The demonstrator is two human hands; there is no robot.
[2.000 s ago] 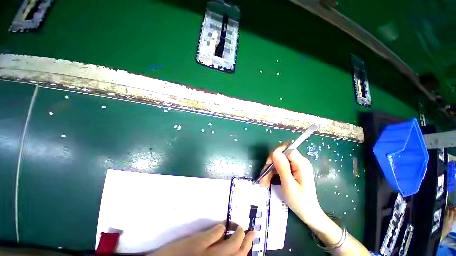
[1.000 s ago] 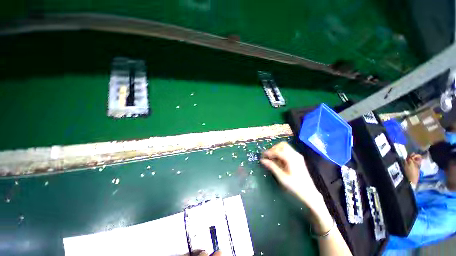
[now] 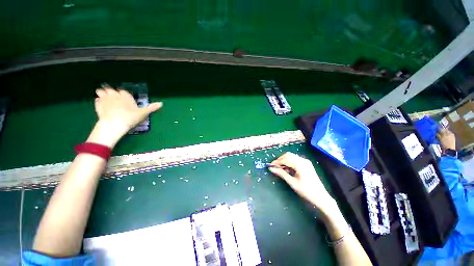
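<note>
My left hand [image 3: 119,109], with a red wrist band, reaches over the green conveyor belt, fingers spread, over a phone middle frame [image 3: 143,106] that it partly covers. Whether it touches that frame is unclear. My right hand [image 3: 293,171] is at the bench near the rail, fingers pinched on the dark tweezers [image 3: 270,165], whose tip is at a cluster of tiny pale parts [image 3: 260,164]. Another phone middle frame [image 3: 215,239] lies on the white paper sheet [image 3: 150,241] at the lower edge, with no hand on it.
A whitish rail [image 3: 208,149] separates belt and bench. More frames lie on the belt, one [image 3: 276,97] right of centre. A blue parts bin [image 3: 343,137] stands on black trays [image 3: 353,208] holding frames. Pale specks dot the bench. Another worker's blue sleeve [image 3: 452,187] shows at far right.
My left hand has left the frame on the paper and moved up and left over the belt. My right hand has moved from the worked frame to the pale parts at the right, and stays there.
</note>
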